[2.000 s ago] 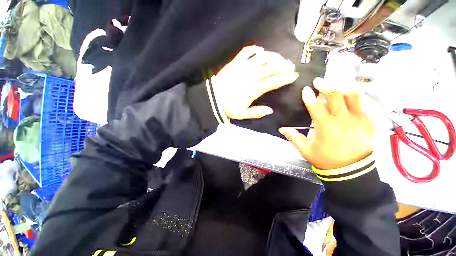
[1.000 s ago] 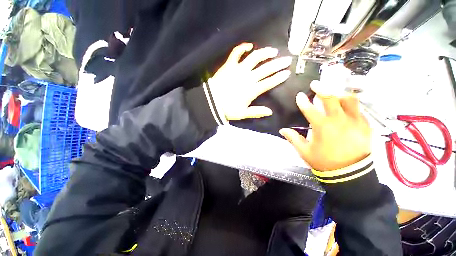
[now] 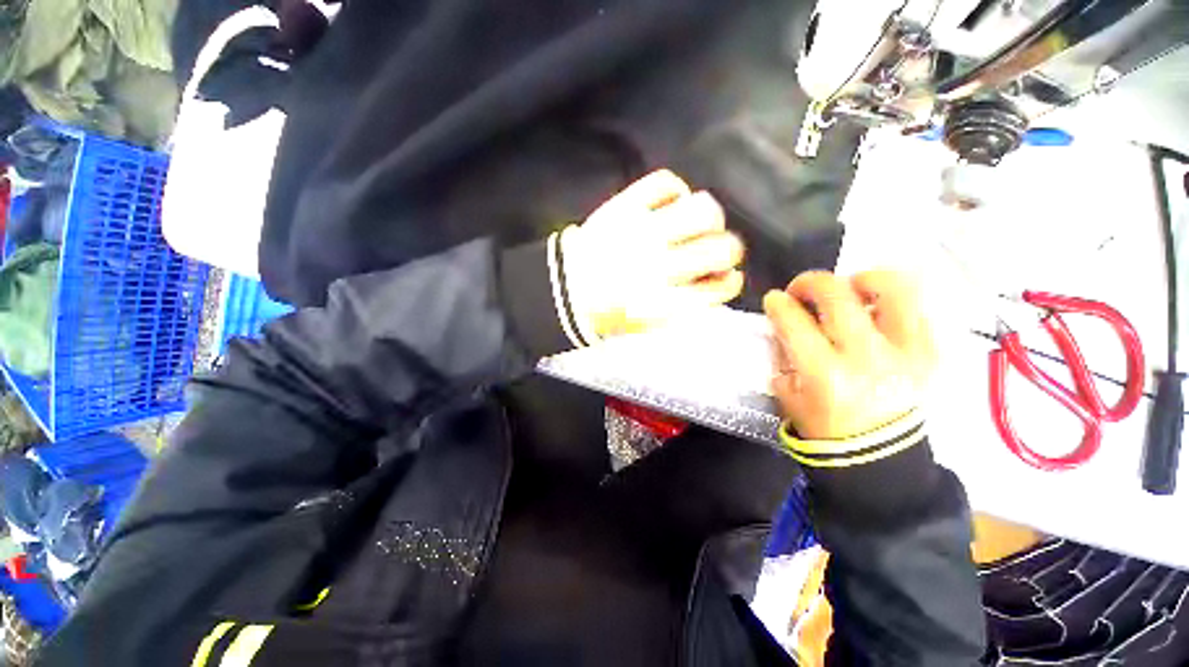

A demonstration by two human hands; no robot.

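Note:
The black fabric (image 3: 522, 143) lies spread over the white table, left of and below the sewing machine head (image 3: 900, 65). The needle and presser foot area (image 3: 811, 133) is above my hands. My left hand (image 3: 659, 258) has its fingers curled in on the fabric's near edge and grips it. My right hand (image 3: 854, 349) is beside it to the right, fingers bent down at the fabric's near right corner, closed on it. Glare hides some fingertips. The measuring strip (image 3: 678, 395) runs along the table's near edge below both hands.
Red-handled scissors (image 3: 1063, 378) lie right of my right hand, with a black-handled screwdriver (image 3: 1163, 430) beyond them. A dark round machine part (image 3: 983, 130) is by the machine head. Blue crates (image 3: 117, 287) with fabric stand on the left. Dark pieces with white wavy lines (image 3: 1082, 606) are lower right.
Both hands were spread flat; now their fingers are curled. My left hand is lower, and the fabric near it has bunched slightly. The view has shifted, showing the screwdriver.

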